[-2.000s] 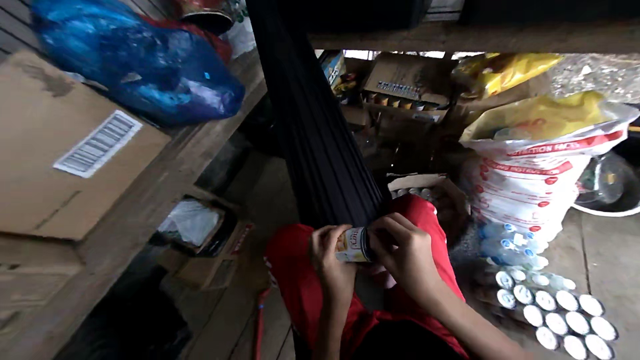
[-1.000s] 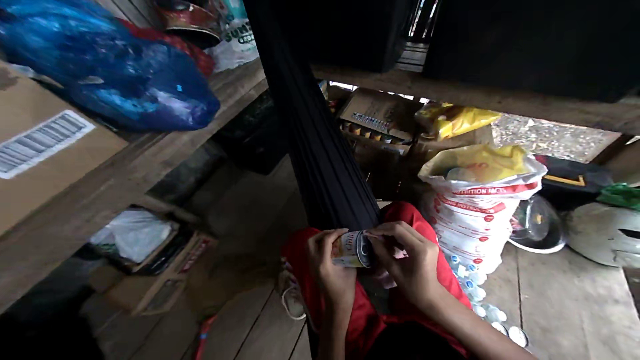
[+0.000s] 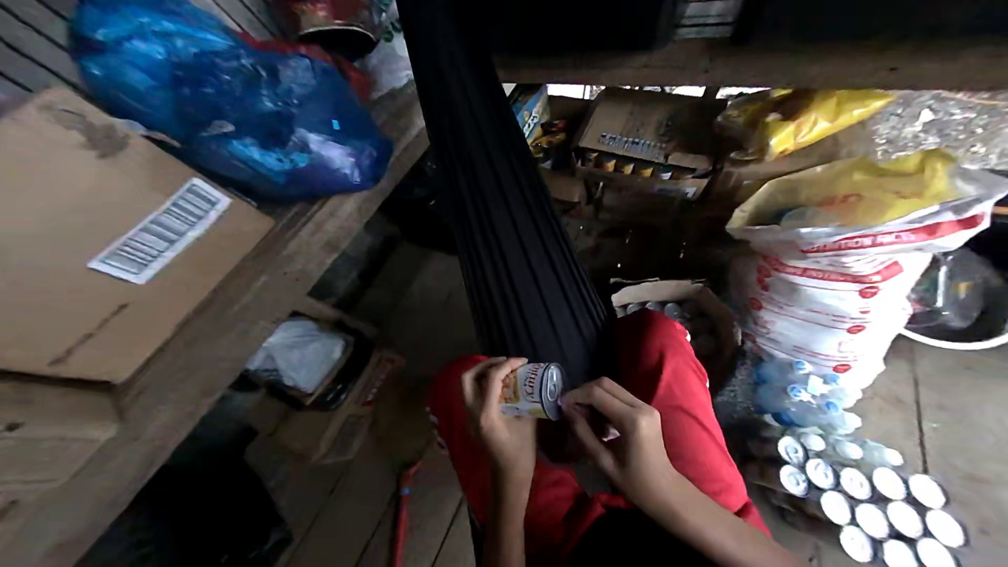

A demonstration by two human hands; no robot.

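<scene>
My left hand point(image 3: 498, 409) grips a small labelled tin can point(image 3: 529, 391) around its side, tilted so the metal lid with its pull ring faces right. The fingertips of my right hand point(image 3: 610, 429) are pinched together close to the lid's lower rim, with something small and pinkish at their tips; what it is I cannot tell. Both hands are above my lap, between knees in red trousers. Black pleated cloth point(image 3: 516, 236) stretches down to my lap behind the can.
Several cans point(image 3: 872, 520) stand grouped on the wooden floor at lower right, beside plastic bottles point(image 3: 807, 398) and a large white sack point(image 3: 839, 307). An open carton point(image 3: 713, 303) holds more cans. Left, a wooden bench point(image 3: 315, 252) bears a cardboard box point(image 3: 102, 236) and blue plastic bag point(image 3: 236, 118).
My right hand has come off the top of the can to just beside the lid's lower edge, so the lid shows. The left hand keeps its hold. The view has swung right and back.
</scene>
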